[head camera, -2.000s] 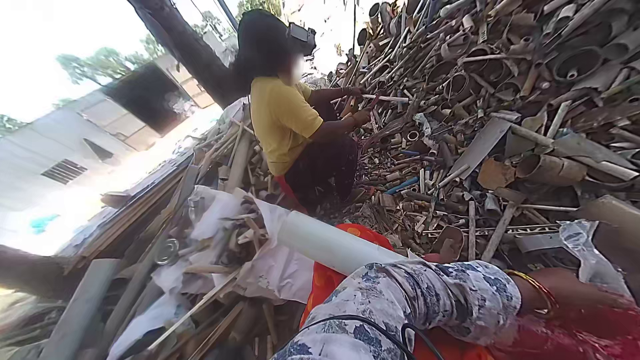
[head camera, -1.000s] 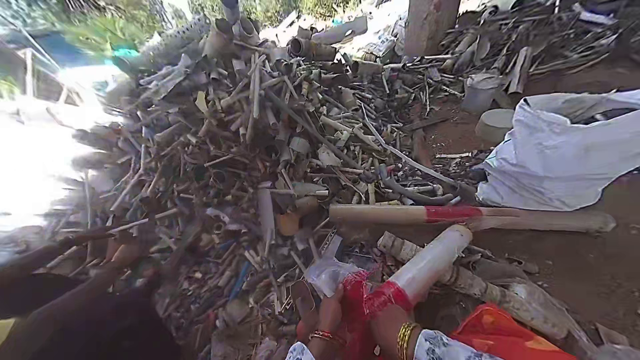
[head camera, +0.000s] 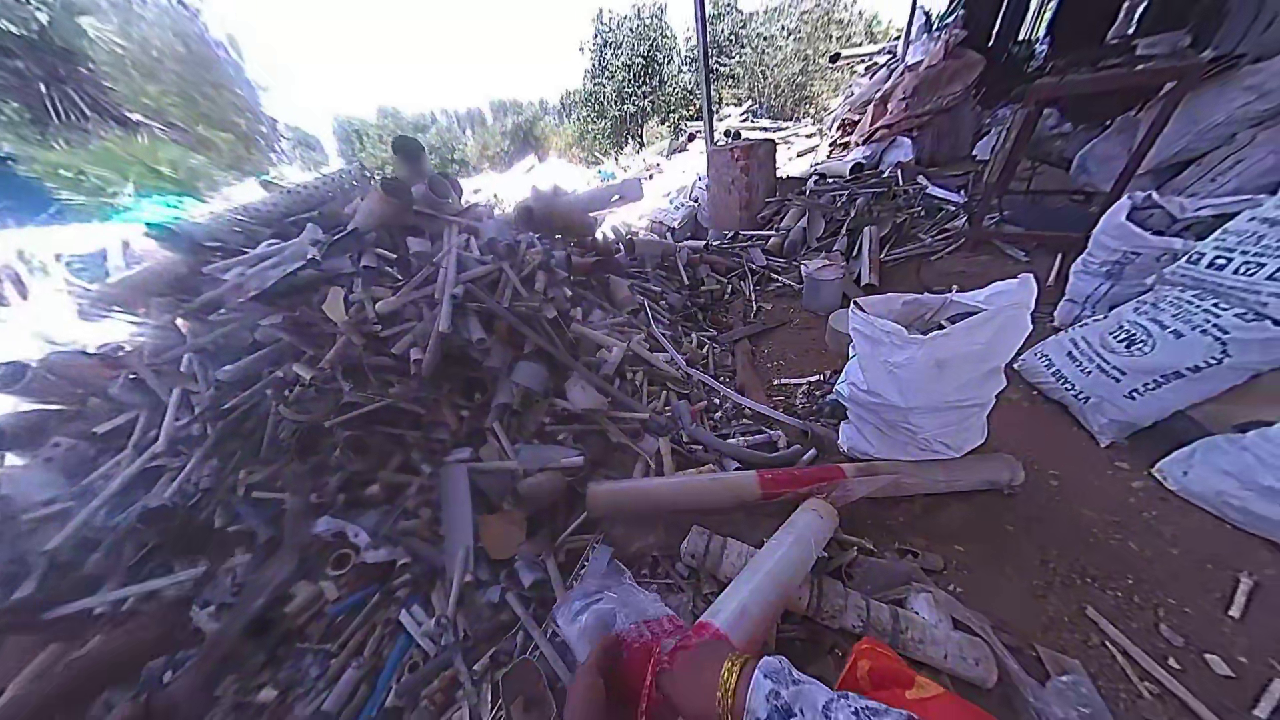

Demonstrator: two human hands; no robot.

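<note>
A pale pipe (head camera: pixel 770 575) slants up and away from my hands, with red and clear plastic film (head camera: pixel 622 610) bunched at its near end. My left hand (head camera: pixel 594 684), partly cut off by the lower edge, is at the film's left side and appears to grip it. Gold bangles circle the wrist of my right hand (head camera: pixel 695 680), which is closed on the red film beside the pipe end. The fingertips are partly hidden. Beyond them lies a longer pale pipe (head camera: pixel 680 492) with a red band and clear film around it.
A large heap of scrap pipe pieces (head camera: pixel 400 370) rises ahead and left. A white woven sack (head camera: pixel 920 380) stands upright at right, near printed sacks (head camera: pixel 1150 350). A speckled pipe (head camera: pixel 900 630) and an orange-red cloth (head camera: pixel 900 685) lie close by. Another person's blurred arm (head camera: pixel 100 640) reaches in at lower left.
The view has swung from the co-worker in yellow to the heap and sacks, then tilted up. My left hand, not seen in the first frame, is now at the film beside my right.
</note>
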